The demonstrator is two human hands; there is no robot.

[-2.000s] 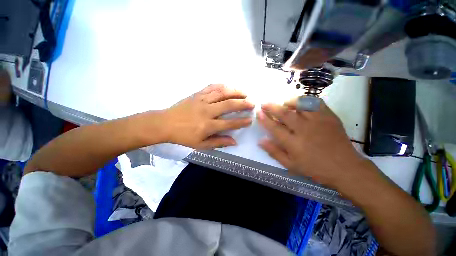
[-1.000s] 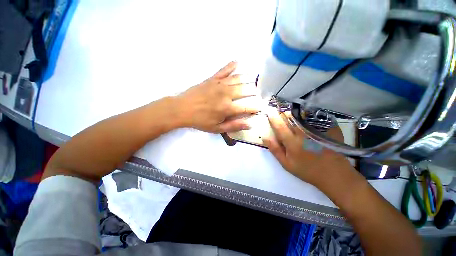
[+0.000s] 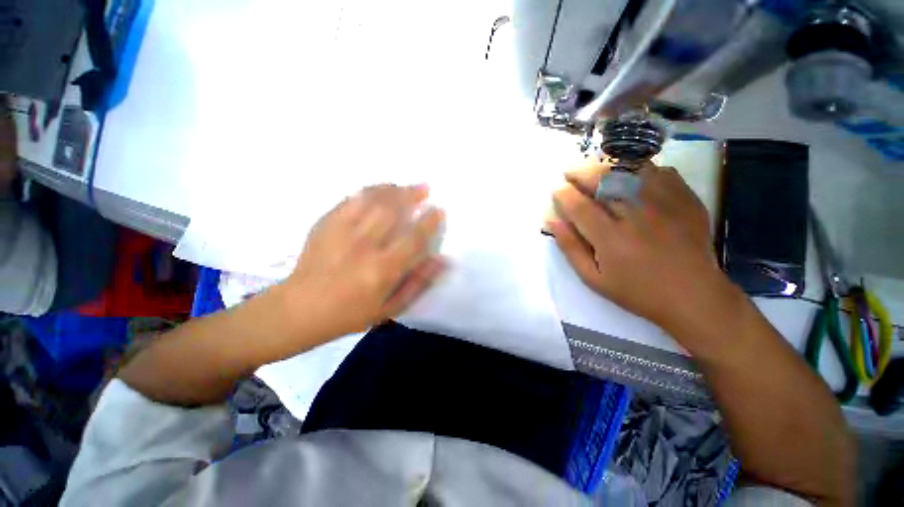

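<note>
A white fabric piece (image 3: 486,297) lies on the white table and hangs over its front edge. Its far part is lost in the glare. My left hand (image 3: 372,257) lies on the fabric, slightly blurred, fingers a little apart and pointing right. My right hand (image 3: 634,228) rests beside the fabric's right edge, below the sewing machine (image 3: 684,59); its fingertips are near the bright needle area. Whether either hand pinches the cloth does not show.
A black flat rectangle (image 3: 763,218), perhaps a phone, and green and yellow loop handles (image 3: 852,342) lie right. A ruler strip (image 3: 634,361) runs along the table edge. Below are a blue crate (image 3: 597,431), grey fabric (image 3: 679,456) and a red object (image 3: 149,277). A person's sleeve shows far left.
My left hand has moved left and towards me. White fabric now hangs over the table edge, covering part of the ruler strip. The camera view has shifted, showing the needle area again.
</note>
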